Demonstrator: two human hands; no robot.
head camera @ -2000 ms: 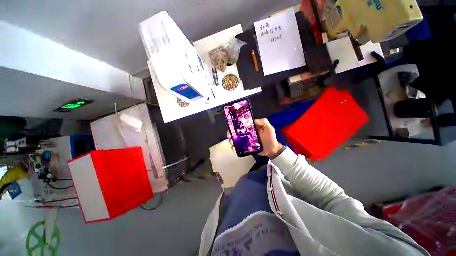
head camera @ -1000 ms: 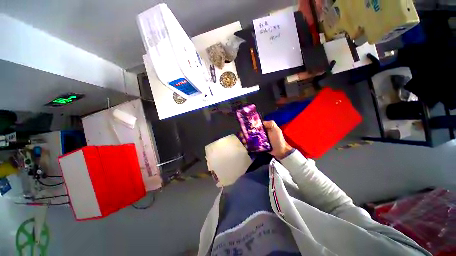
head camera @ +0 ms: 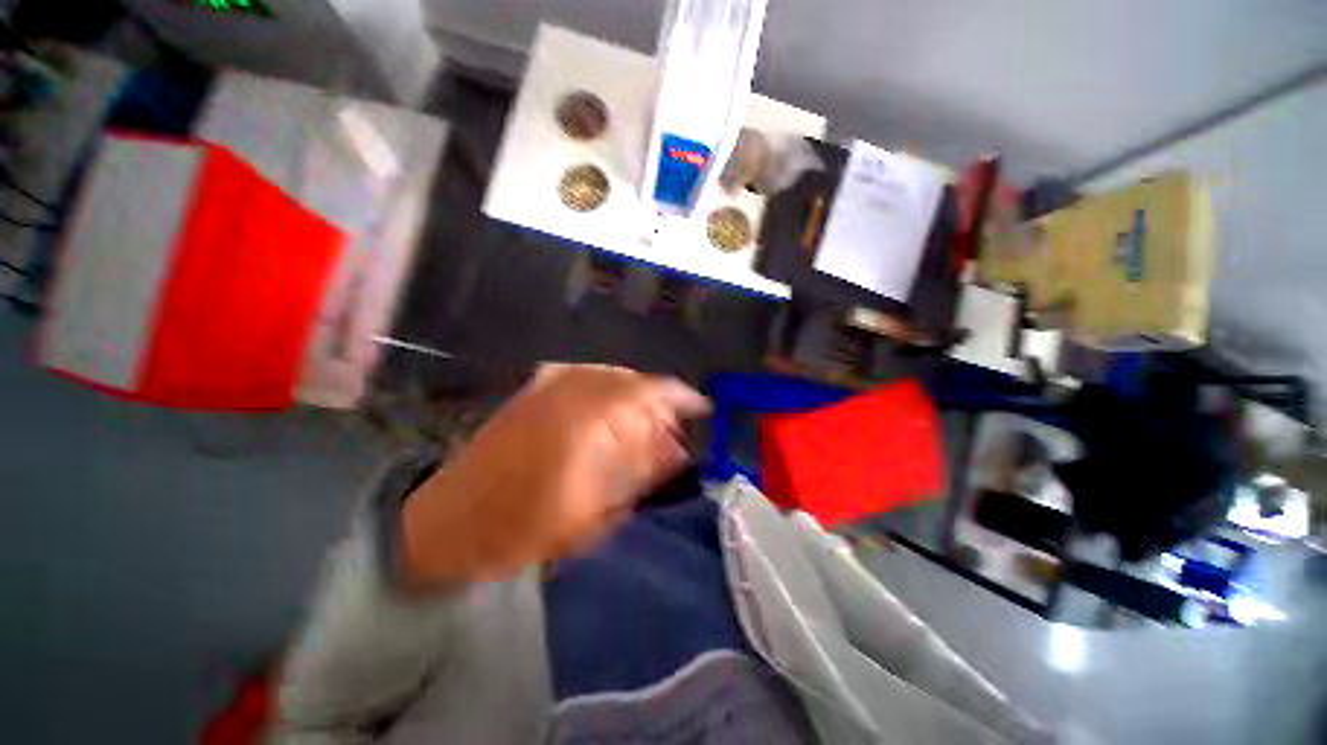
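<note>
My left hand (head camera: 546,473) is large and blurred in front of my body, its fingers pointing right. A small dark patch shows by its fingertips; I cannot tell whether the hand holds anything. My right hand is not visible, and no phone can be made out. Beyond is the white bench (head camera: 517,168) with the tall white machine housing (head camera: 709,80), its blue panel, and several round wells of gold fittings (head camera: 584,186). A clear bag (head camera: 771,160) lies right of the machine. A pile of red sheets (head camera: 859,454) sits on the blue stool (head camera: 735,422), right of my hand.
A thick red block with a white face (head camera: 240,291) stands on the side table (head camera: 393,204) at left. A written paper sheet (head camera: 882,218) lies on a dark board at right. Beyond it are a yellowish carton (head camera: 1135,262) and a dark-framed rack (head camera: 1004,510).
My left hand has come into view in front of me. My right hand and the lit phone are no longer visible. The camera view has turned and shifted, and the picture is blurred.
</note>
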